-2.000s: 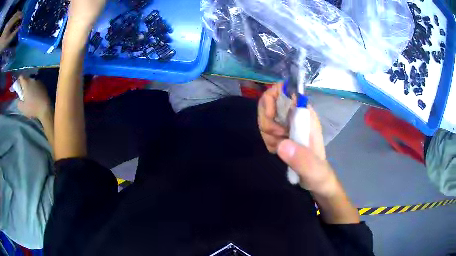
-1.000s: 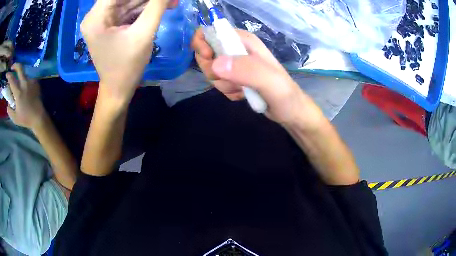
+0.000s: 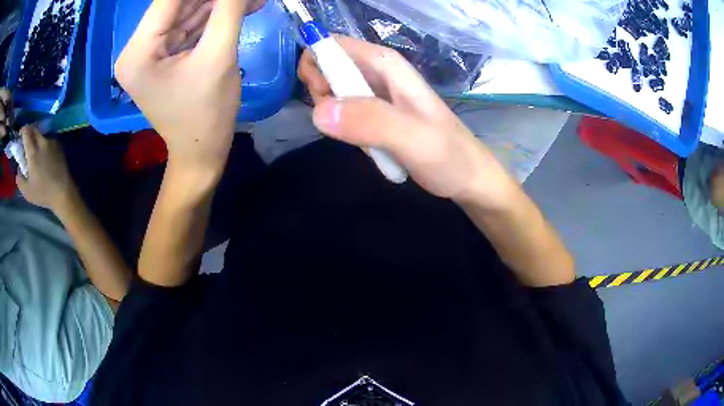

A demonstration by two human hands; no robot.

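Observation:
My right hand (image 3: 389,119) is closed around white-handled nippers (image 3: 347,73) with a blue collar. The handles lie close together and the silver jaws point up and left toward my left hand. My left hand (image 3: 186,75) is raised over the blue tray (image 3: 266,75), palm side partly turned up, fingertips near the top edge. What its fingers hold, if anything, is hidden or cut off. The tray's blue floor shows between my hands, with few black parts visible.
A clear plastic bag (image 3: 508,28) with dark contents lies right of the nippers. A lined blue tray (image 3: 695,79) with black parts is at far right, another (image 3: 48,99) at far left. A neighbour's hand (image 3: 48,170) holds a white-handled tool. Red stools stand below the bench.
My left hand moved from the upper left toward the middle, over the tray. My right hand moved up and left with the nippers, which now look closed and point toward my left hand.

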